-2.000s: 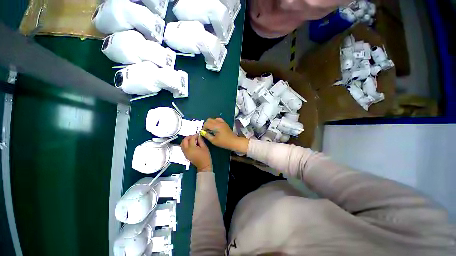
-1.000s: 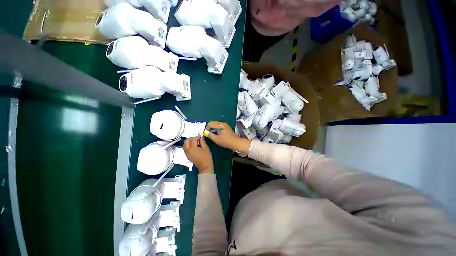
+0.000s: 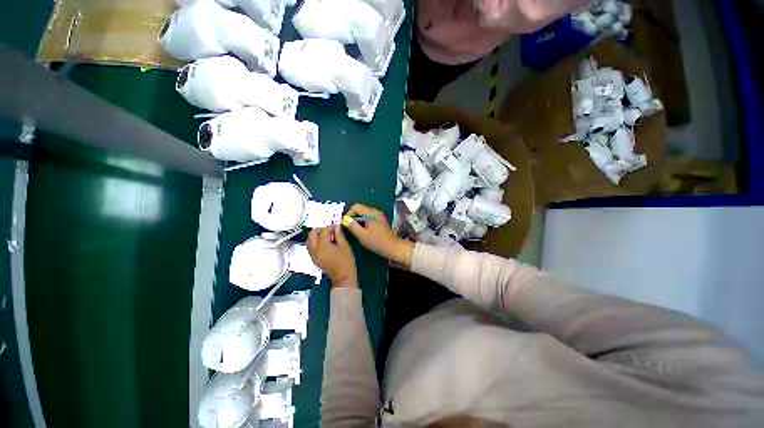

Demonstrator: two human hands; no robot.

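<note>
A white security camera (image 3: 279, 206) lies on the dark green bench top with its bracket end (image 3: 325, 214) towards me. My right hand (image 3: 373, 231) is closed on a small yellow and teal tool (image 3: 348, 221), with the yellow tip at the bracket's end. My left hand (image 3: 333, 255) is just below it, fingertips together at the bracket's lower corner. Whether they pinch a tiny part cannot be seen. A second white camera (image 3: 258, 263) lies beside the first, its bracket end close to my left fingers.
More cameras (image 3: 239, 334) lie below and above (image 3: 251, 134) along the bench. A metal-edged green conveyor (image 3: 117, 276) runs beyond. Cartons of white parts (image 3: 519, 180) stand at right, with a blue crate (image 3: 549, 43) behind. A person's pink sleeve (image 3: 456, 29) is at top.
Both hands stay at the same bracket. The tool in my right hand has tilted a little, and its teal part shows more clearly. The person at top has shifted slightly.
</note>
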